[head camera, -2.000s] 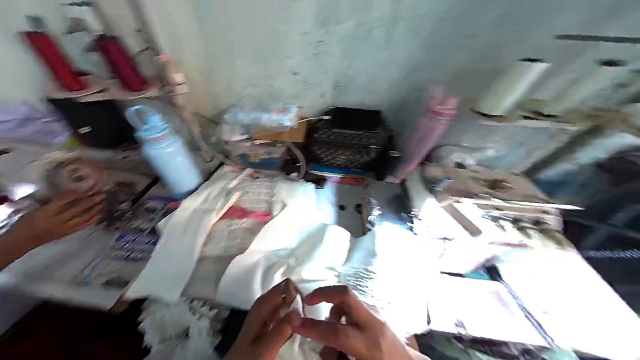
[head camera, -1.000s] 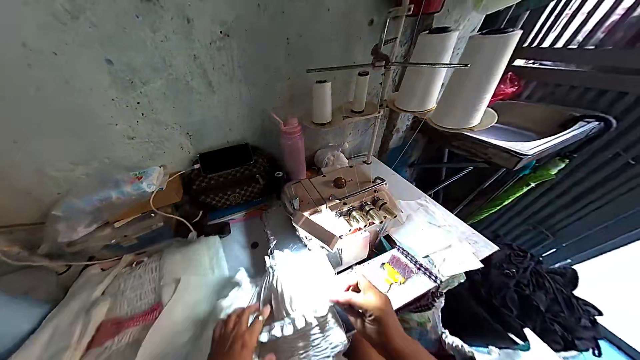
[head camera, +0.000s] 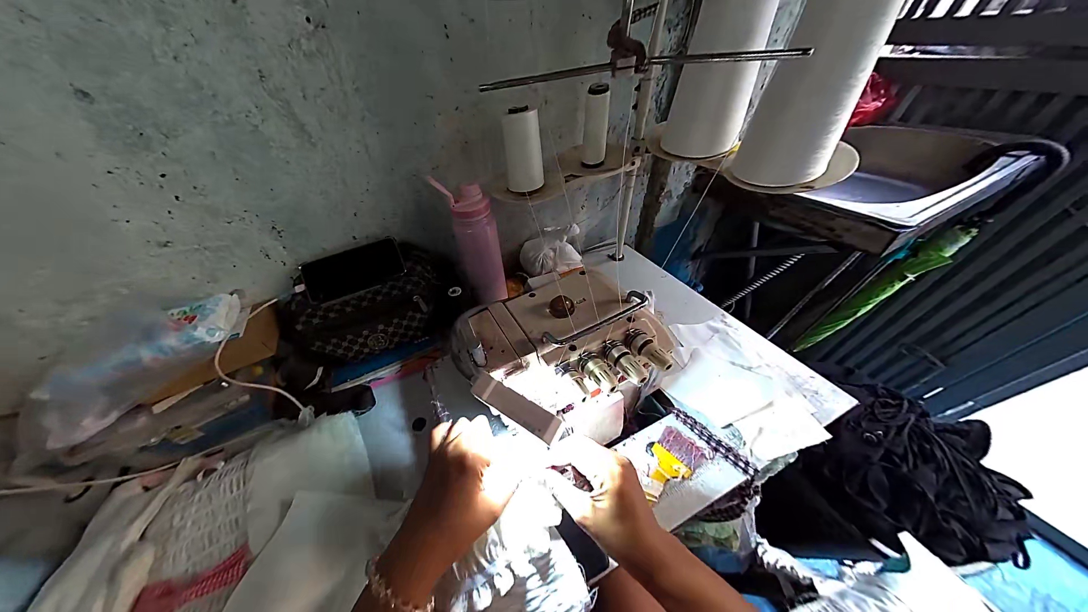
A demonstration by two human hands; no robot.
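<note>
An overlock sewing machine point(head camera: 552, 314) with several tension dials stands on the table, brightly lit at its front. My left hand point(head camera: 466, 472) grips the white gathered fabric point(head camera: 518, 557) just left of the presser area. On the other side of that area, my right hand point(head camera: 599, 489) has its fingers on the same fabric, close to the machine's front; glare hides the exact hold and the needle. The fabric hangs down toward my lap between both forearms. White thread cones point(head camera: 718, 81) stand on the thread stand behind, with threads running down to the machine.
A pink bottle point(head camera: 478, 246) and a patterned bag point(head camera: 365, 314) with a phone on it stand behind left. White and red fabric pieces point(head camera: 195, 527) lie at left. A yellow object point(head camera: 670, 461) is right of the machine; black cloth point(head camera: 901, 467) is piled at right.
The view has swung far right from the first frame. My hands, earlier together on white cloth, moved to the machine with the fabric. Since one second ago, they have come closer to its front.
</note>
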